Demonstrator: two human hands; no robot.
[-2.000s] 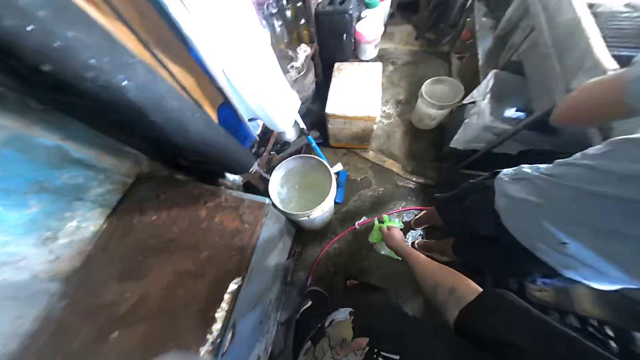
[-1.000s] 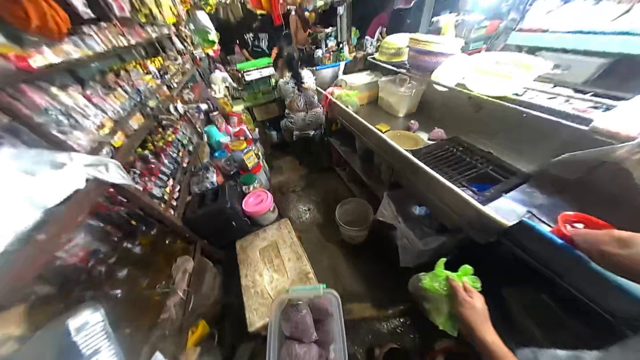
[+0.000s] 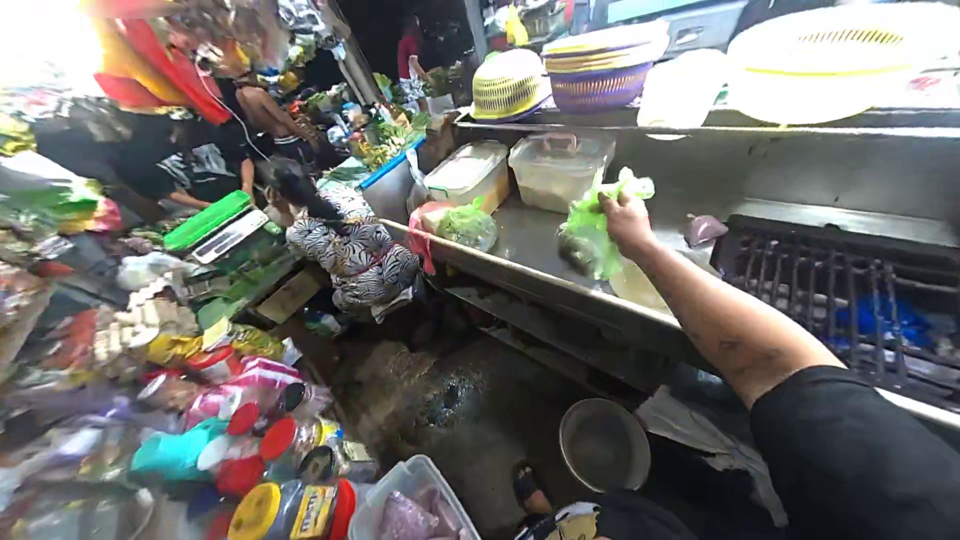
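My right hand (image 3: 627, 222) grips the gathered top of a green plastic bag (image 3: 592, 244) and holds it over the metal counter trough (image 3: 525, 240). Something dark shows through the bag's lower part. Another green plastic bag (image 3: 466, 226) rests near the trough's front edge, beside lidded clear plastic containers (image 3: 561, 172). A small purple bag (image 3: 704, 229) lies to the right of my hand, next to a black metal grate (image 3: 817, 277). My left hand is outside the view. At the bottom edge is a clear plastic tub (image 3: 420, 480) with purple bags inside.
A seated person in a zebra-patterned garment (image 3: 352, 244) is left of the trough. More people are farther back. Jars and packages (image 3: 300, 450) crowd the lower left. A round bucket (image 3: 604, 444) stands on the wet floor. Plastic baskets (image 3: 600, 75) line the shelf above the trough.
My right hand has carried the green bag from low over the floor area to above the trough. The view has swung up toward the counter. A person's hand with a red thing is no longer in view.
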